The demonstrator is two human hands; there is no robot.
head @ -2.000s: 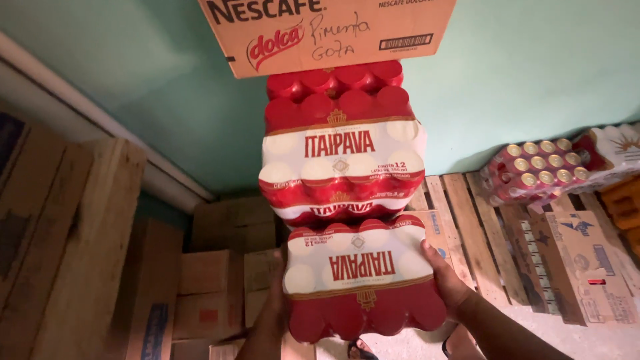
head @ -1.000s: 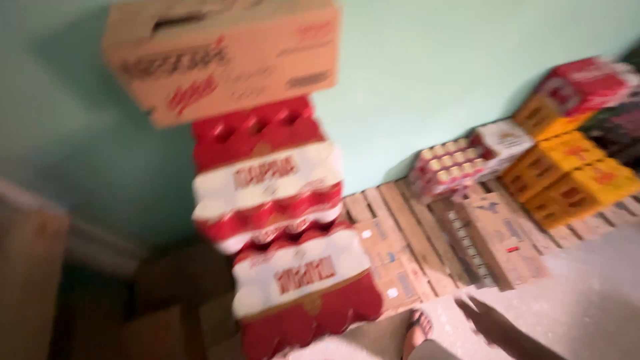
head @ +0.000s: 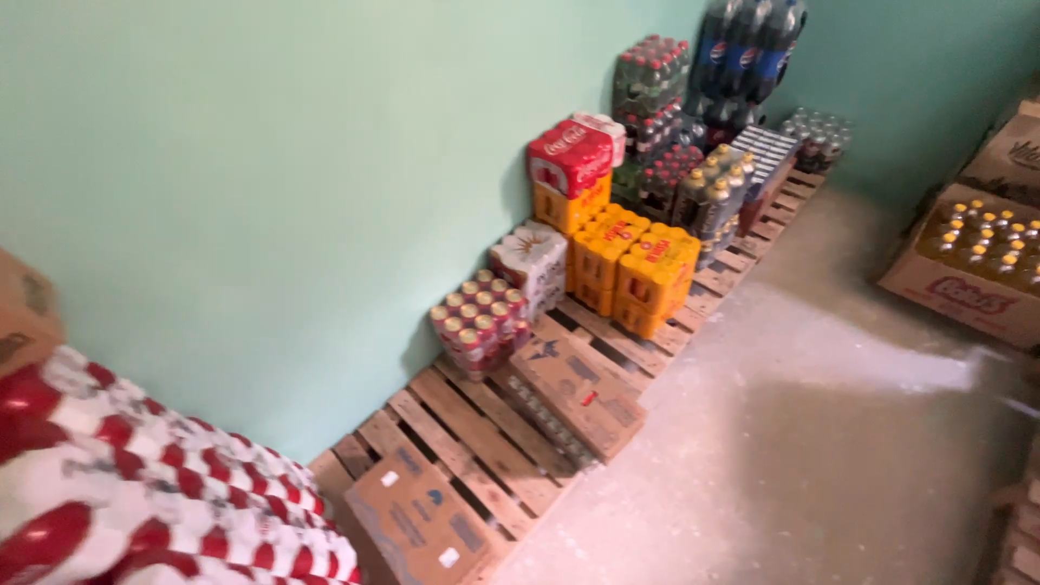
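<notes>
Neither of my hands is in view now. At the lower left rises a stack of red and white shrink-wrapped can packs (head: 203, 487), blurred, with the edge of a cardboard box (head: 24, 313) above it. Along the wall runs a row of wooden pallets (head: 463, 422). On them lie a flat cardboard carton (head: 422, 520), a second carton (head: 577, 390), a pack of dark red cans (head: 479, 317) and a white can pack (head: 532, 264). Beyond stand yellow can packs (head: 638, 264), with a red Coca-Cola pack (head: 573, 154) on top of another yellow pack.
Farther back on the pallets are packs of small bottles (head: 654, 77), large Pepsi bottles (head: 747, 53) and gold-capped bottles (head: 715, 195). At the right, an open cardboard box (head: 967, 296) holds yellow-capped bottles. Pale concrete floor (head: 691, 455) lies between.
The view has swung far to the right. Two seconds ago both my hands were at the sides of the lower Itaipava can pack; one second ago a hand was off it, over the floor.
</notes>
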